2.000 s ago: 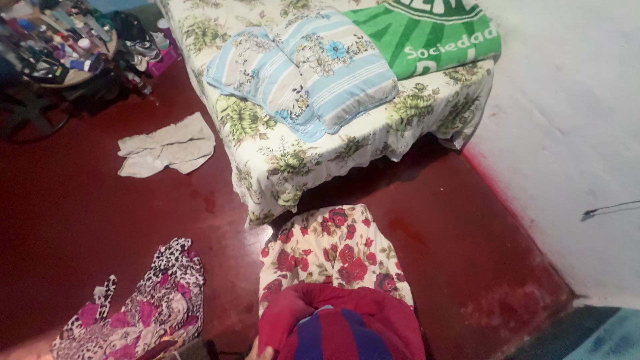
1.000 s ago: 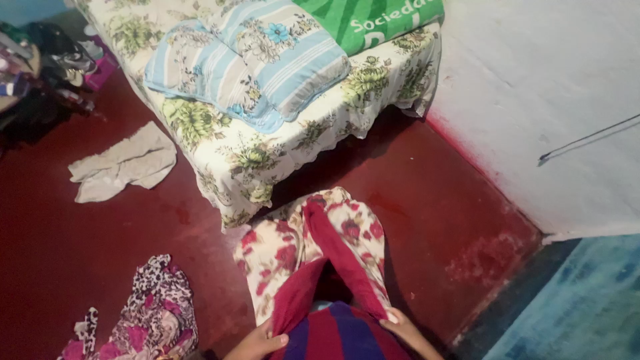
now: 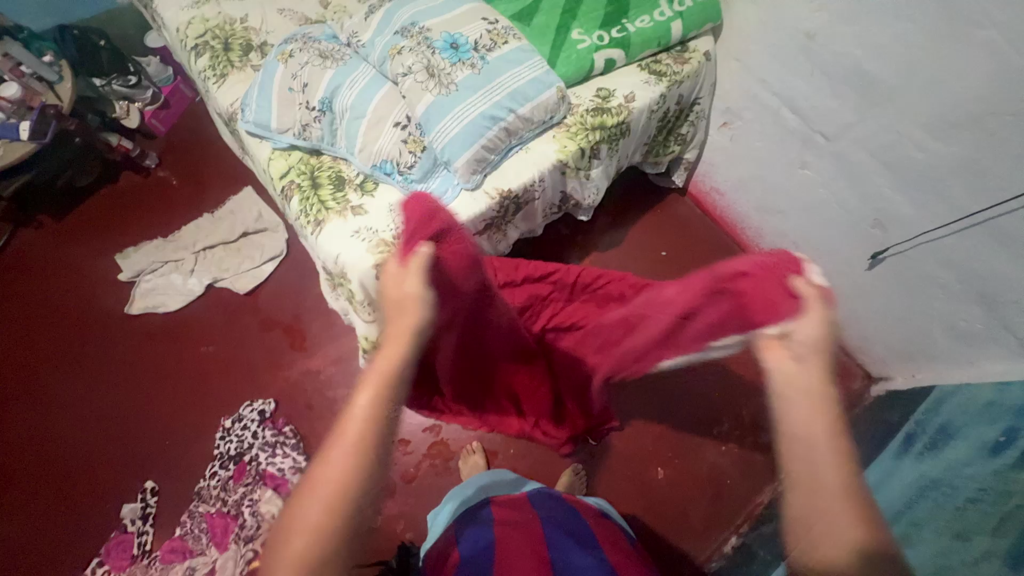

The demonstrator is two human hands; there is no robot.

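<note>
A red cloth (image 3: 552,336), which shows a pale reverse along its right edge, is stretched in the air between my two hands. My left hand (image 3: 406,296) grips its upper left part, in front of the bed's corner. On the other side my right hand (image 3: 800,328) is closed on the far right end, near the wall. Both hands are blurred. The middle of the cloth sags above the red floor, just beyond my bare feet (image 3: 474,460).
The bed (image 3: 320,192) has a floral cover, striped pillows (image 3: 480,88) and a green printed cloth (image 3: 608,32). A beige cloth (image 3: 208,252) and a leopard-and-pink fabric (image 3: 232,496) lie on the floor. A cluttered round table (image 3: 56,104) stands upper left; a white wall (image 3: 864,144) rises right.
Both arms have reached forward and spread apart. The cloth, bunched near my body with its rose-printed side showing, is now lifted and spread with its red side showing. My feet have come into view.
</note>
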